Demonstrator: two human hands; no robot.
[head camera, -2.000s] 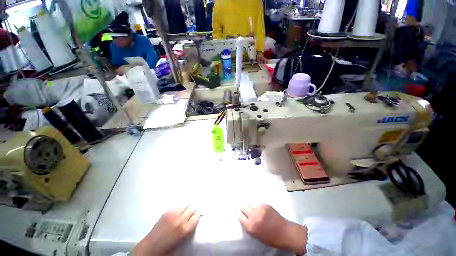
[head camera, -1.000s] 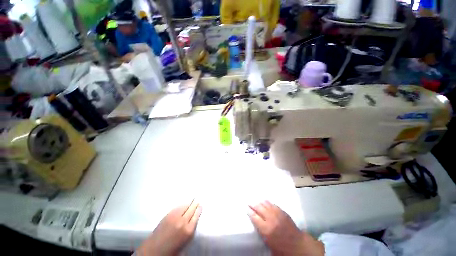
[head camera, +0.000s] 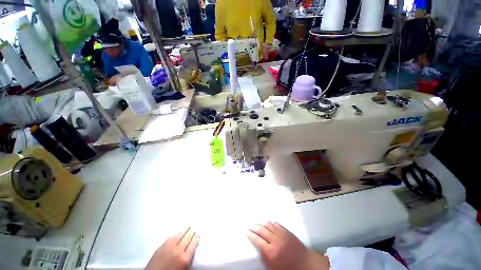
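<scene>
A bright white fabric piece (head camera: 227, 211) lies flat in front of the sewing machine, washed out by the lamp, so its edges are hard to tell. My left hand (head camera: 175, 252) rests flat on its near left part, fingers together. My right hand (head camera: 279, 247) rests flat on its near right part, fingers pointing to the needle area. The cream sewing machine (head camera: 337, 134) stands behind, its needle and presser foot area (head camera: 253, 167) beyond my fingertips. A lime green tag (head camera: 217, 152) hangs left of the needle.
A smartphone (head camera: 318, 171) lies under the machine arm. Black-handled scissors (head camera: 421, 182) lie at the right. White cloth (head camera: 443, 242) is heaped at lower right. A second machine (head camera: 37, 184) stands far left. A purple cup (head camera: 305, 88) is behind the arm. A person in blue (head camera: 126, 57) sits beyond.
The camera view has shifted. My hands stay flat on the white cloth near the table's front edge, slightly lower in the picture than before. The machine and phone look unmoved on the table.
</scene>
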